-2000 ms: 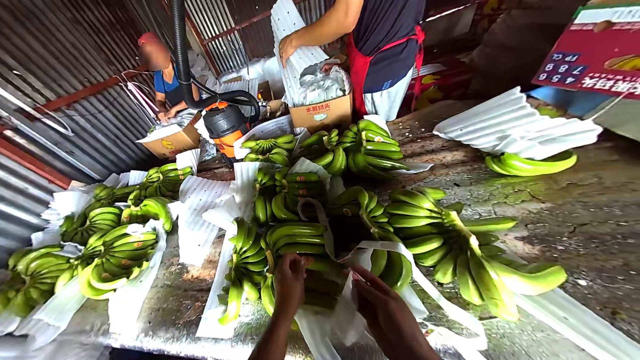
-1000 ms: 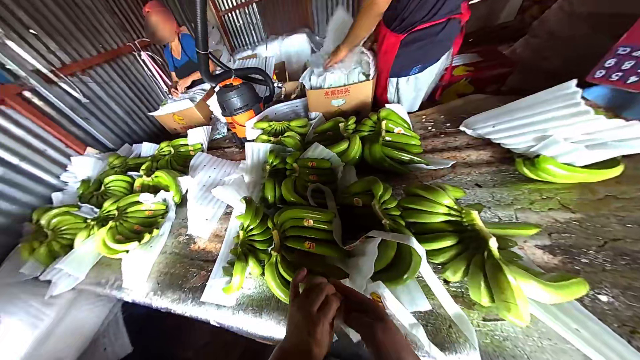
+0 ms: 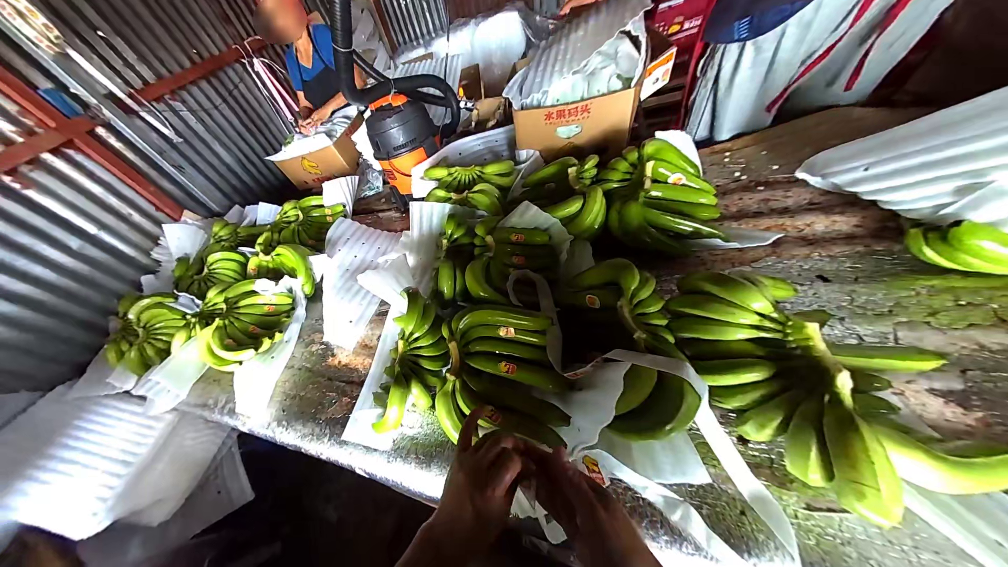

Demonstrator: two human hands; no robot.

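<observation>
My left hand [image 3: 484,476] is at the near edge of a bunch of green bananas [image 3: 504,346], its raised finger against the lowest fruit with a sticker. Beside it, my right hand [image 3: 579,496] has its fingertips close to the left ones. Whether either holds a sticker or anything small cannot be told. A white strip [image 3: 728,445], partly printed, loops from beside my right hand over the bananas. Several bananas bear small red and yellow stickers. Another large green bunch [image 3: 787,370] lies to the right.
Foam sheets [image 3: 350,276] lie among more bunches [image 3: 244,315] at left. Behind the table stand a filled carton [image 3: 579,122], a black and orange vacuum cleaner [image 3: 402,142] and a person [image 3: 315,67] beside another carton [image 3: 319,161]. A foam stack [image 3: 921,157] lies at right.
My hands were apart two seconds ago, the right one by the white strip; now they are together at the bunch's near edge. The co-worker's arm has left the carton's inside.
</observation>
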